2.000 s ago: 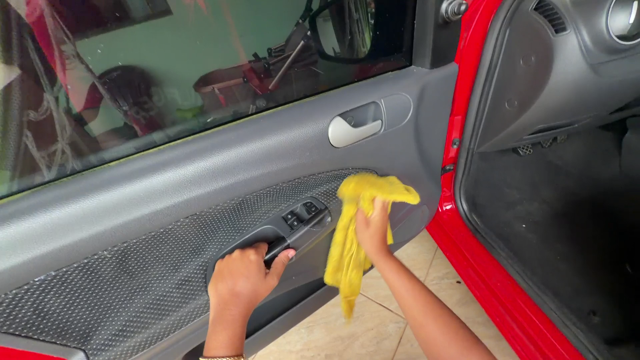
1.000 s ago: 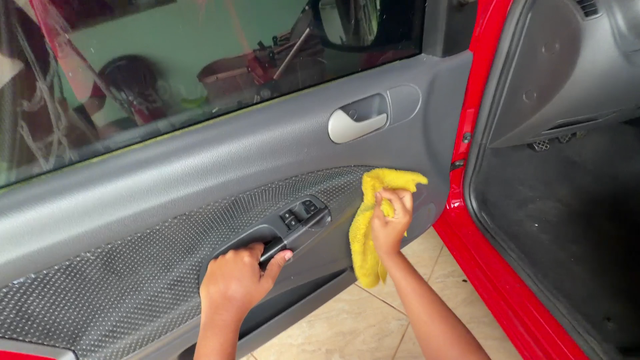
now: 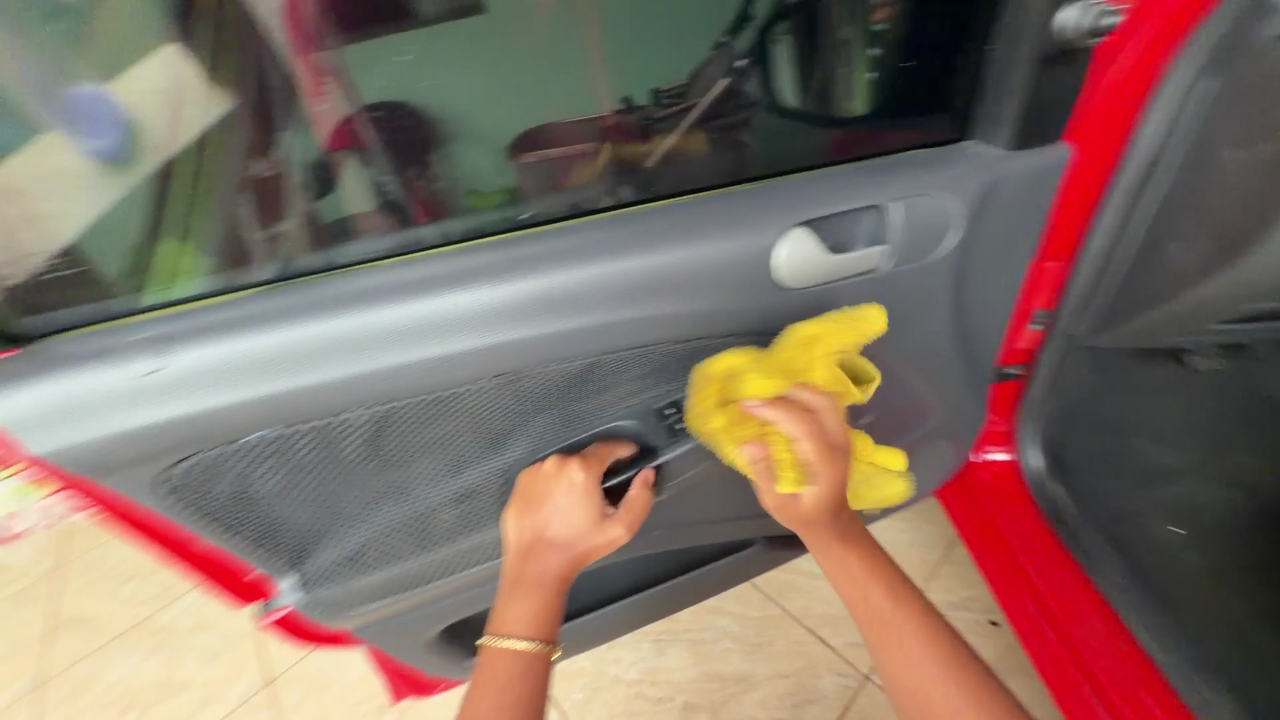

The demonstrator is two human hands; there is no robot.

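Observation:
My left hand (image 3: 570, 510), with a gold-coloured bracelet (image 3: 518, 646) at the wrist, grips the pull handle (image 3: 632, 474) of the grey car door panel (image 3: 480, 290). In my right hand (image 3: 808, 455) is a bunched yellow cloth (image 3: 780, 380), which lies against the panel and partly hides the window switches (image 3: 670, 417). Above and right of the cloth sits the silver inner door handle (image 3: 825, 260). A patterned insert (image 3: 400, 480) spreads to the left of my left hand.
The door window (image 3: 480, 120) runs along the top, with a side mirror (image 3: 830, 60) beyond it. At the right are the red door sill (image 3: 1050, 560) and the dark car floor (image 3: 1190, 520). Beige floor tiles (image 3: 700, 650) lie below the door.
The yellow cloth in my right hand has moved left, from beside the window switches to partly over them. My left hand has stayed on the pull handle. The view has shifted.

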